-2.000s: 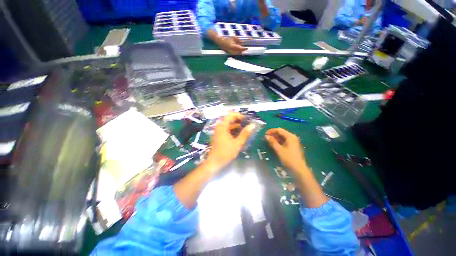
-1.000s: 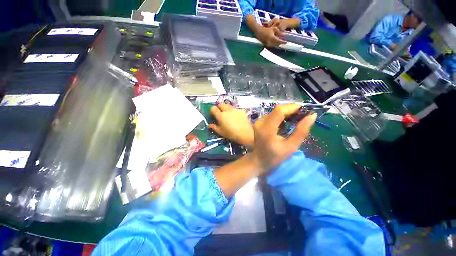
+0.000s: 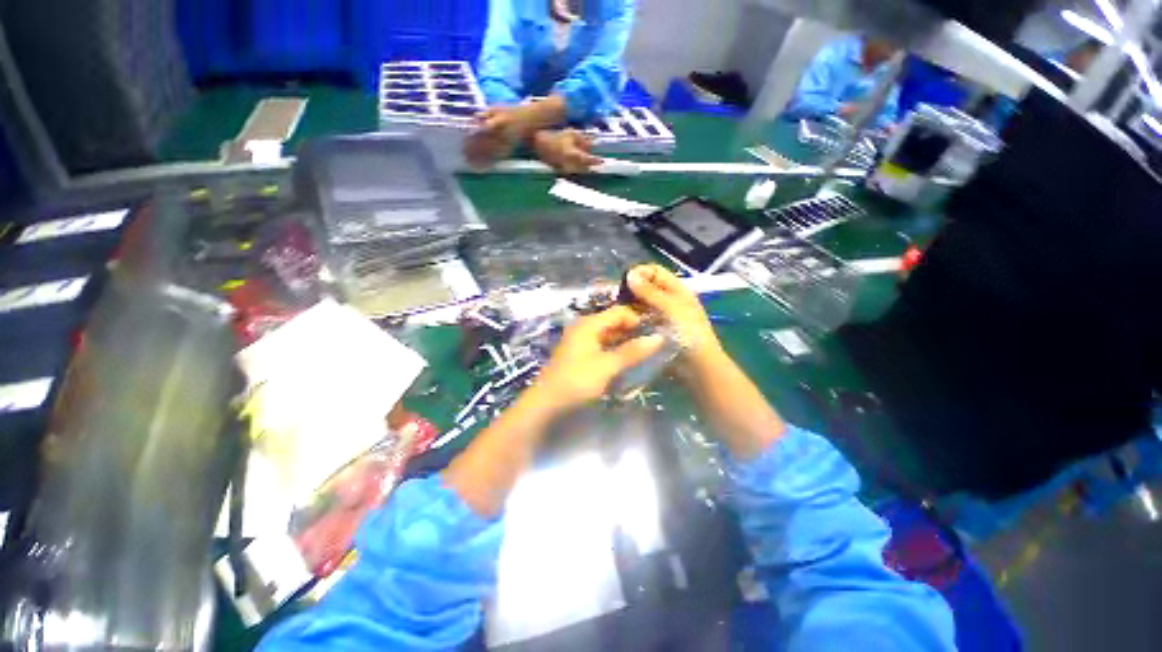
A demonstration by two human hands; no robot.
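Note:
My left hand (image 3: 589, 362) is over the bench, fingers bent and close together, near the heap of small parts. My right hand (image 3: 673, 312) is beside it, its fingertips pinched around a small dark piece (image 3: 627, 288). The hands nearly touch. The piece is blurred and partly hidden by the fingers. Whether my left fingers hold anything is unclear. Tiny dark and white parts (image 3: 500, 353) lie just left of the hands. The black work tray (image 3: 682, 560) is near my body, with bright glare on a white sheet (image 3: 561, 548).
White paper (image 3: 334, 369) and a red plastic bag (image 3: 351, 503) lie left. Grey trays (image 3: 382, 191) are stacked beyond. Clear blister trays (image 3: 796, 274) and a black frame (image 3: 695, 232) lie ahead. A dark mass (image 3: 1019, 306) stands right; a blue bin (image 3: 975, 599) is below. A person (image 3: 561, 64) works opposite.
My hands were crossed and are now side by side, uncrossed. My right hand has come to the right of my left, fingertips pinched on the dark piece. The view has also shifted.

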